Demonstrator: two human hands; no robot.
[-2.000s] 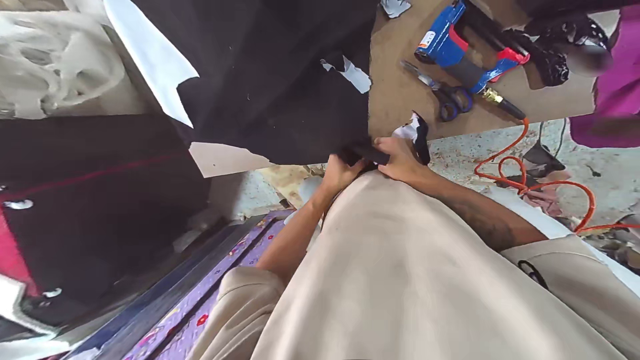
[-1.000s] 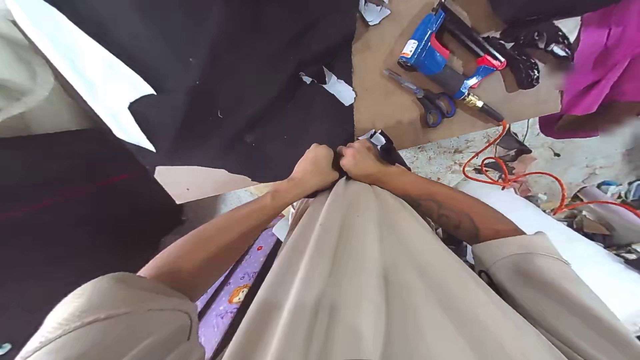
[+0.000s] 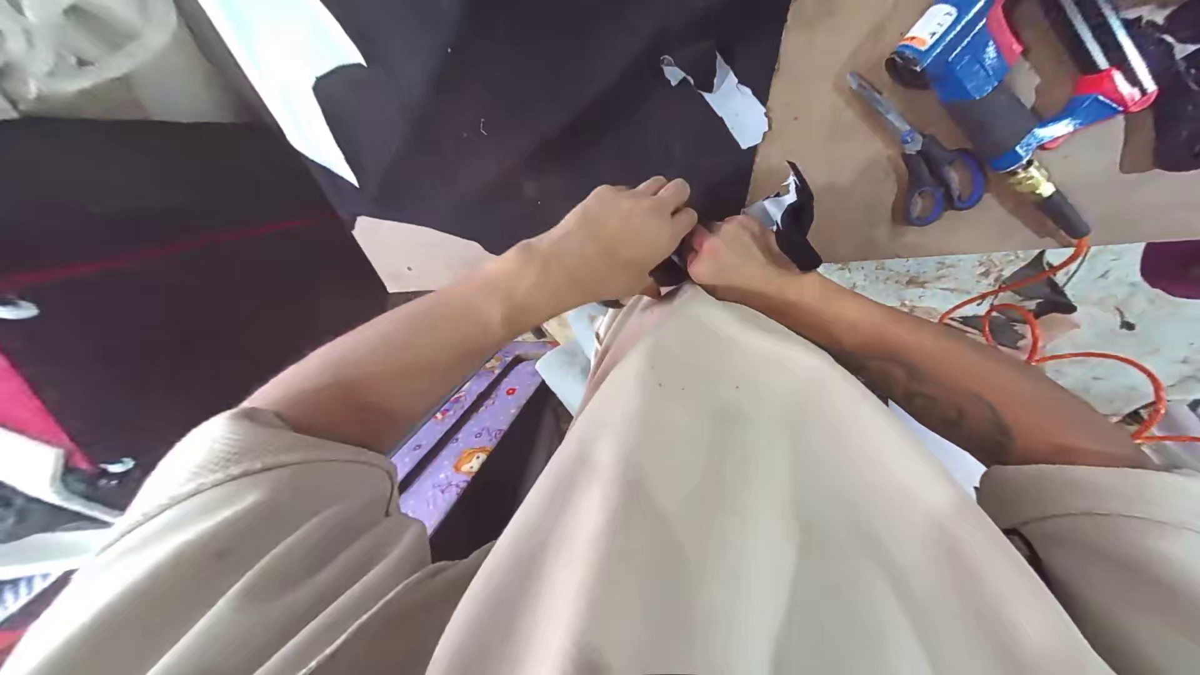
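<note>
Both hands meet in front of my beige shirt (image 3: 712, 487), at the near edge of a large sheet of black fabric (image 3: 525, 103). My left hand (image 3: 623, 239) has its fingers curled over dark material between the hands. My right hand (image 3: 741, 258) is closed on the same dark material, which is mostly covered by the fingers. A black and white scrap (image 3: 795, 220) sticks up beside my right hand. A torn white scrap (image 3: 736, 103) lies on the black fabric.
Scissors (image 3: 919, 159) and a blue and red pneumatic staple gun (image 3: 984, 84) lie on brown board (image 3: 834, 112) at right. An orange air hose (image 3: 1078, 356) curls down over the littered floor. Purple patterned material (image 3: 469, 450) shows below my left forearm.
My left hand, beside the right as a fist a second ago, now sits higher with its fingers bent over the dark material. The tools lie where they were.
</note>
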